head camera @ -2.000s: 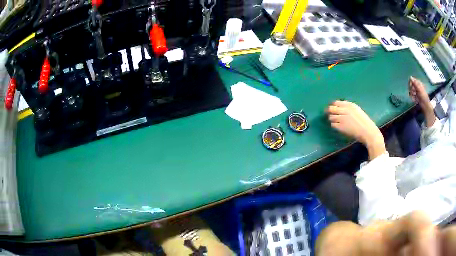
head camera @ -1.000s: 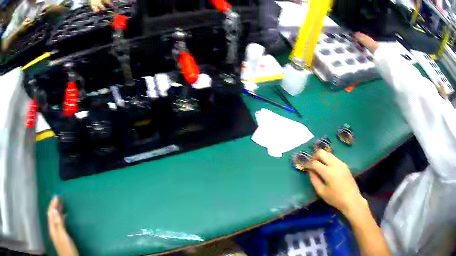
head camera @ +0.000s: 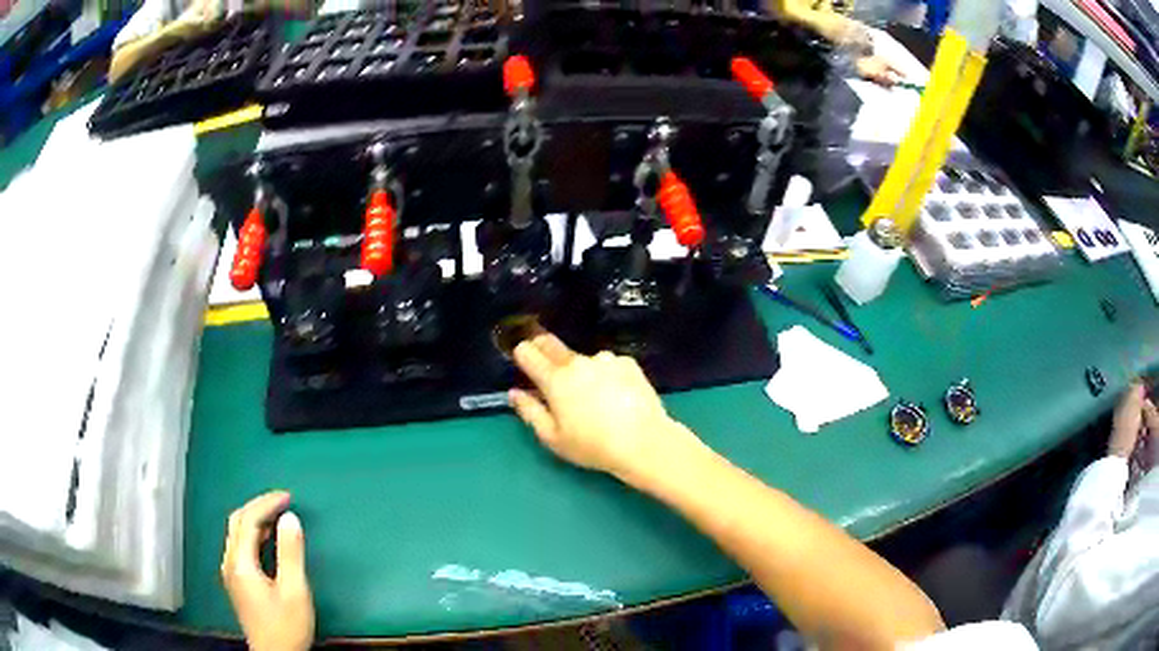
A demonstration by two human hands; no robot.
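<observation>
My right hand (head camera: 597,407) reaches over the black pressing fixture (head camera: 712,363), with its fingertips on a round open watch case (head camera: 515,333) at the middle station. The fingers partly hide the case. My left hand (head camera: 270,572) is near the mat's front edge at lower left, empty, thumb and fingers apart. The toggle clamp grip (head camera: 519,76) of the middle station stands up. Two more open watch cases lie on the mat at right, one nearer (head camera: 908,422) and one farther (head camera: 961,402).
White foam sheets (head camera: 95,356) are stacked at left. Red grips (head camera: 379,233) hang in front of the fixture. A white paper piece (head camera: 820,379), blue pen (head camera: 813,314), small bottle (head camera: 869,267) and blister tray (head camera: 979,229) are at right. Another person's hand (head camera: 1126,420) is at far right.
My right hand has moved left from the row of watch cases to the fixture. Two cases remain at right, where three lay. The view has shifted left.
</observation>
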